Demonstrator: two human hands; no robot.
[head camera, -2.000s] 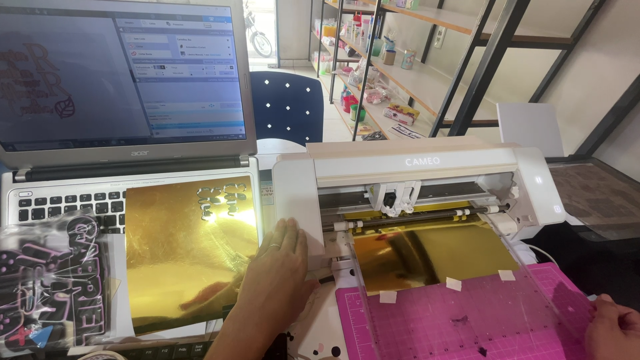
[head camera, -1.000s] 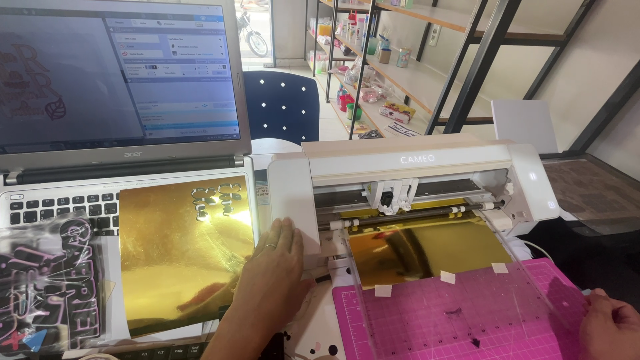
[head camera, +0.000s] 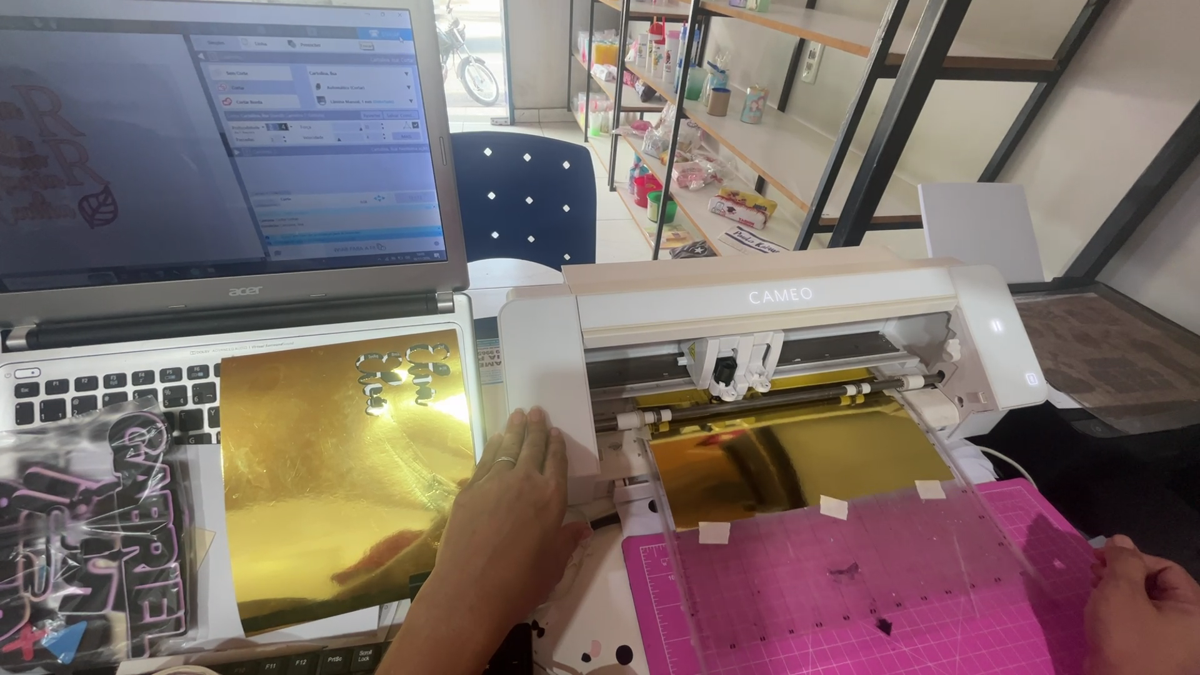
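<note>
My left hand (head camera: 514, 511), with a ring on one finger, lies with its fingers together against the left end of a white Cameo cutting machine (head camera: 783, 298). A gold foil sheet (head camera: 797, 459) runs under the machine's roller, its near edge fixed with small pieces of masking tape to a clear cutting mat (head camera: 844, 562). Beneath that mat is a pink gridded cutting mat (head camera: 1012, 525). At the far right, my right hand (head camera: 1139, 600) has thumb and finger together near the pink mat's edge; what is between them is unclear. Another gold sheet (head camera: 328, 506) with cut-outs lies on the laptop's keyboard.
An open Acer laptop (head camera: 234, 291) stands at left. Cut letter shapes in a clear plastic bag (head camera: 94, 544) cover part of its keyboard. A second keyboard (head camera: 319, 661) shows at the bottom edge. Behind are a blue chair (head camera: 525, 197) and shelves (head camera: 769, 159) with goods.
</note>
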